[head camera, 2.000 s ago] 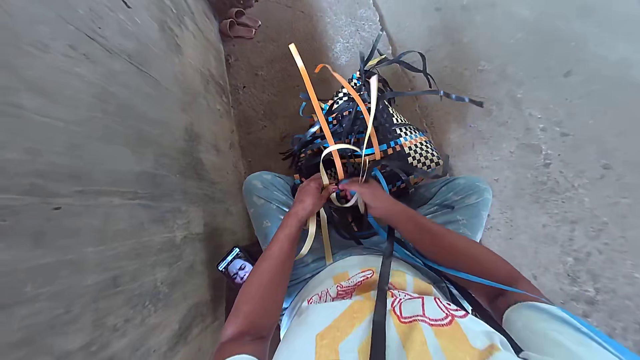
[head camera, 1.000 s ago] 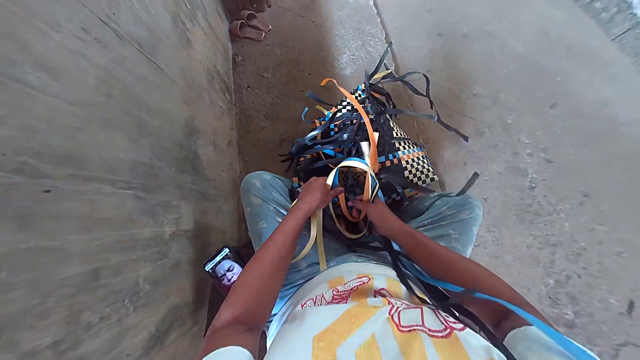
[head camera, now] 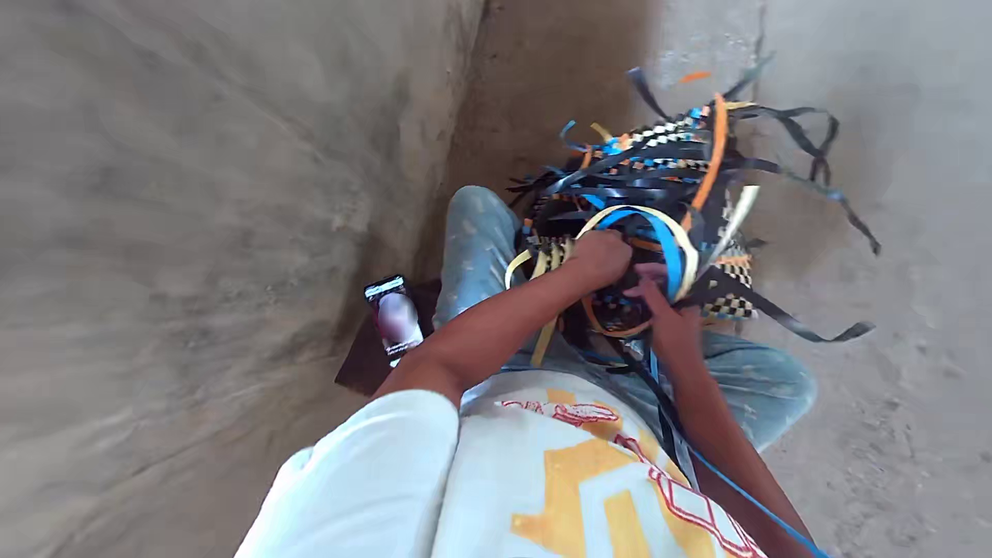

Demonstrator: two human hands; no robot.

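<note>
A woven basket of flat plastic strips point(head camera: 732, 291), checkered black and cream with blue and orange bands, rests on the ground against my crossed legs. Many loose black strips and an orange strip point(head camera: 714, 155) stick out of it. My left hand point(head camera: 603, 258) is curled at the near side of the weave, its fingertips hidden. Close to its right, my right hand point(head camera: 657, 293) has its fingers spread within a loop of cream and blue strips point(head camera: 673, 246); whether it pinches a strip is unclear. A long blue strip point(head camera: 756, 500) trails along my right forearm.
A concrete wall point(head camera: 232, 194) rises close on my left. A lit phone point(head camera: 395, 318) leans on a dark object point(head camera: 358, 360) beside my left knee. Rough concrete floor point(head camera: 899, 349) extends to the right.
The loop of cream and blue strips stands wider around my right hand than before. The long orange strip upright in the oldest frame no longer stands there. The view has turned somewhat.
</note>
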